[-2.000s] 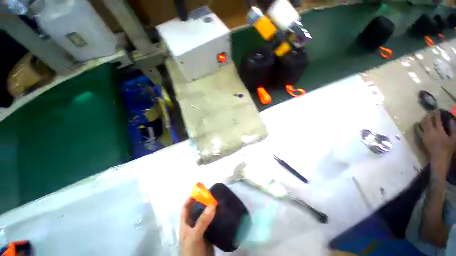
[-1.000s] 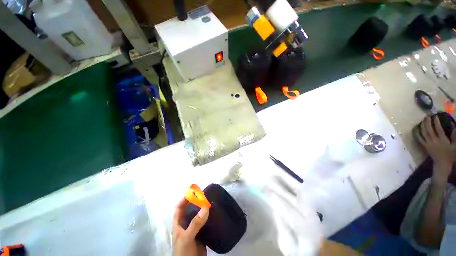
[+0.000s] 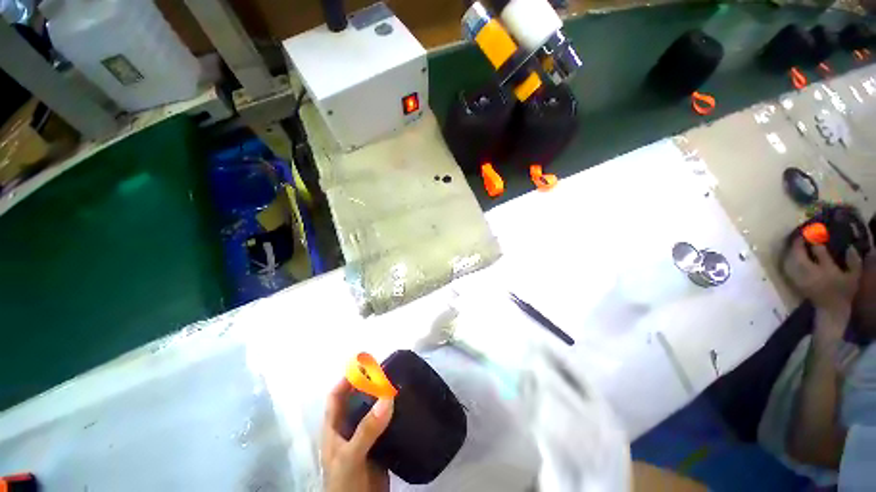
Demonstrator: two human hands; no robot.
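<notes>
A black fabric-covered speaker is held just above or on the white sheeting at the lower centre. Its orange strap stands at the upper left edge. My bare left hand grips the speaker's left side, with the thumb by the strap. My right hand, in a white glove, is blurred, right of the speaker and apart from it. A pale-blue streak lies at its fingertips; I cannot tell whether it is held. Dark tweezers lie above the glove.
A whitish crumpled thing lies above the speaker. Two silver round pieces lie at right. A white box with a red switch stands beyond. Speakers sit on the green belt. Another person's hands hold a speaker at far right.
My gloved right hand has come into view from below and stays right of the speaker. My left hand keeps its hold. The neighbour's speaker has turned, showing its orange strap.
</notes>
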